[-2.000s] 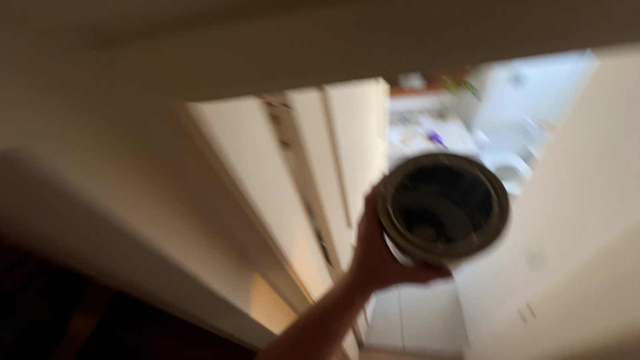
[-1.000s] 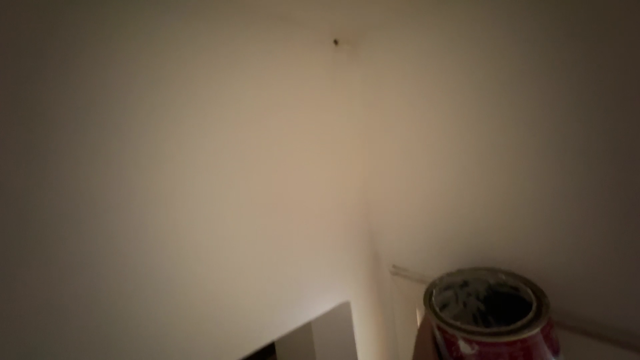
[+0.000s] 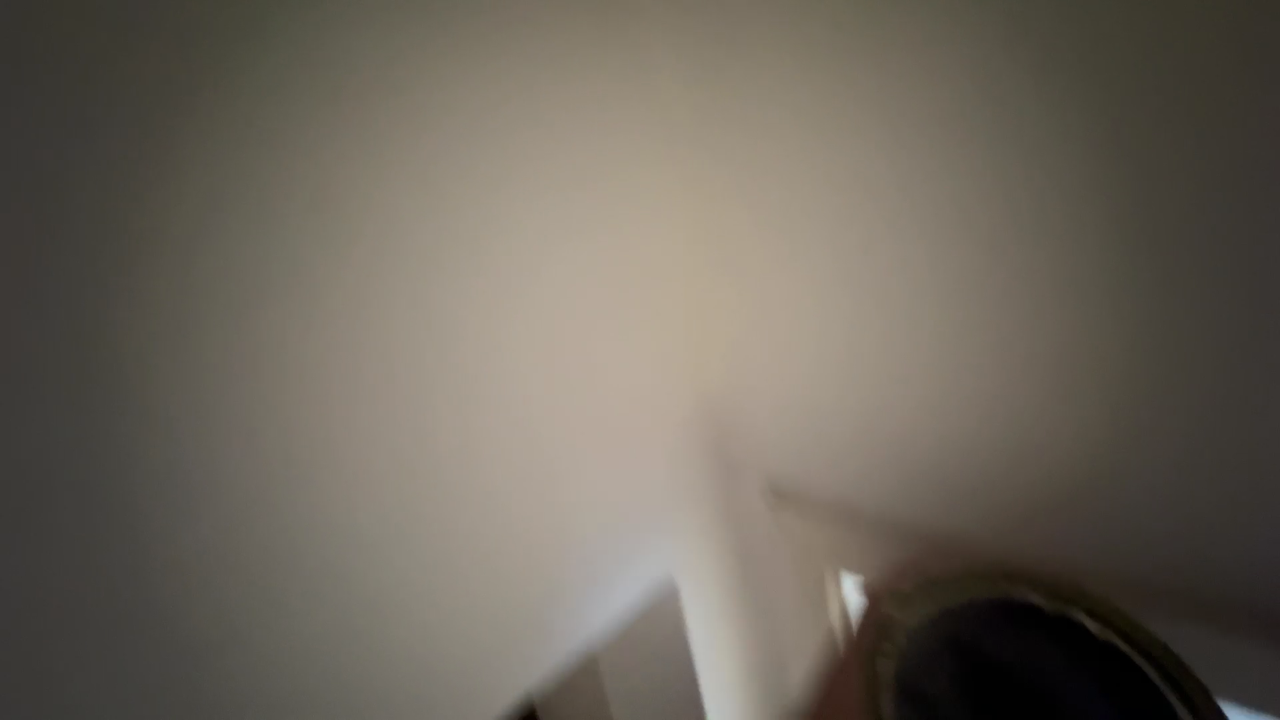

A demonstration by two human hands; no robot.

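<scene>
At the bottom right, cut off by the frame edge, is a round metal can (image 3: 895, 640), with its open top facing me and a dark inside. A blurred sliver of my left hand (image 3: 838, 688) shows against the can's left side, holding it; the fingers are mostly hidden. My right hand is out of view.
Pale walls (image 3: 450, 350) fill most of the view and meet in a corner near the middle. A light vertical frame or trim (image 3: 715, 600) runs down at bottom centre, beside a grey-brown panel (image 3: 650, 655). Everything is blurred.
The view has swung from a doorway with a bright room beyond to the pale walls. Since one second ago the can has come nearer, and its red side no longer shows.
</scene>
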